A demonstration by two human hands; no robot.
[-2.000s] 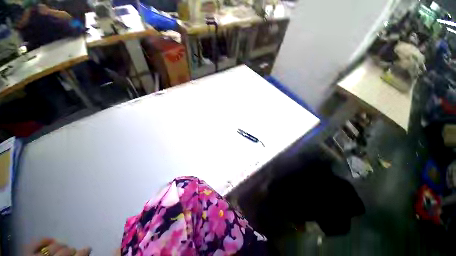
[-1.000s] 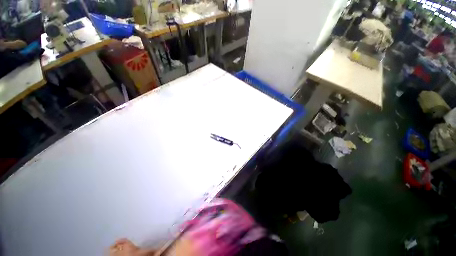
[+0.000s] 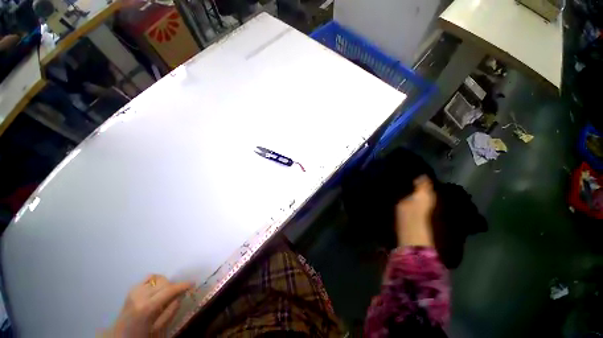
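Note:
Dark thread snips (image 3: 274, 156) with a short reddish cord lie on the white table (image 3: 165, 158). My left hand (image 3: 151, 305), with a ring on one finger, rests on the table at its near edge and holds nothing. My right hand (image 3: 417, 206) is slightly blurred and reaches down over the pile of black garments (image 3: 390, 181) beyond the table's right edge. The fingertips lie against the black cloth, and whether they grip it cannot be told. The pink floral sleeve covers my right forearm.
A blue plastic basket (image 3: 370, 56) stands against the table's far right end. A pale table (image 3: 506, 33) is at the upper right, with scraps (image 3: 484, 148) on the green floor. A red carton (image 3: 162, 33) stands behind the table. A red bin (image 3: 587, 188) is at the right edge.
My right arm, earlier a floral sleeve near the table edge, now extends right to the black pile. My left hand shows more fully on the table. The view has shifted; the snips lie still.

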